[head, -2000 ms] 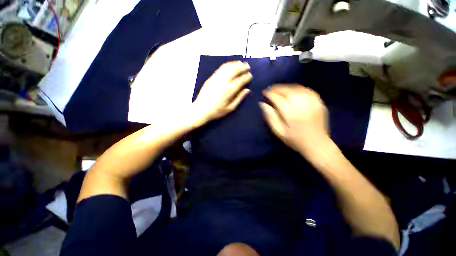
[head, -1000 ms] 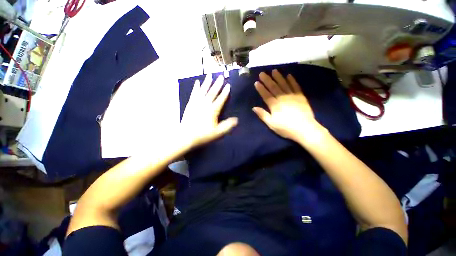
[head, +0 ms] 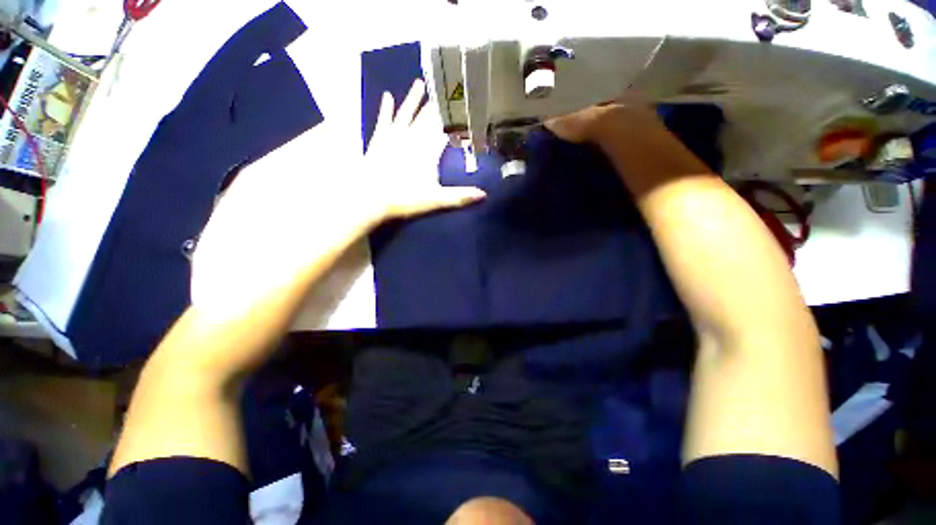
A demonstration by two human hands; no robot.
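Observation:
A navy cut panel [head: 534, 277] lies under the presser foot and needle [head: 470, 154] of the cream-white sewing machine [head: 636, 62]. Its far left corner shows left of the machine head and its near edge runs along the table's front. My left hand [head: 405, 169] rests on the panel left of the needle, fingers spread, thumb pointing right. My right hand [head: 587, 123] reaches under the machine arm, right of the needle, on the cloth; its fingers are mostly hidden by the machine, so its hold cannot be told.
Notched navy pieces [head: 154, 205] lie on the white table [head: 334, 292] at left. Red-handled scissors [head: 785, 220] lie right, partly behind my right arm. A second red pair [head: 139, 8] and printed paper [head: 46, 108] are far left. Navy and white cloth [head: 277, 497] hangs low at left.
The navy panel has moved away from me, further under the machine. My left hand has moved up and left beside the machine head. My right hand has moved forward under the machine arm.

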